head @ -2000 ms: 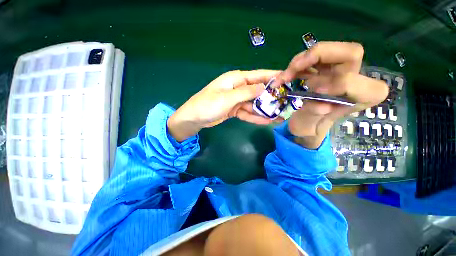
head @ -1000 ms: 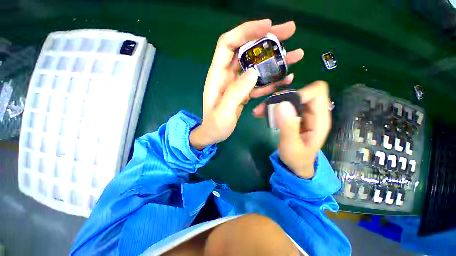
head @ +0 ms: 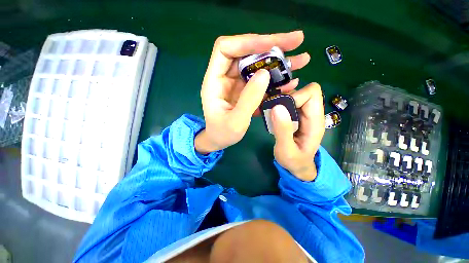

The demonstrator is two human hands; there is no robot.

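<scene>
An open watch case with a silver rim and gold and black inside lies in my left hand, its thumb pressed on the inside. My right hand holds a display module, black-edged with a pale face, thumb on that face. The module is just below the case. A small dark strip, seemingly the flex cable, shows between them; I cannot tell whether it is joined.
A stacked white tray stands at left, with one black-faced watch in its top right pocket. Several loose cases lie on the green mat. A clear tray with L-shaped parts is at right, a black tray beyond.
The case and the display module have come from being held apart to close together. My left thumb has moved onto the case's inside. The view has shifted slightly.
</scene>
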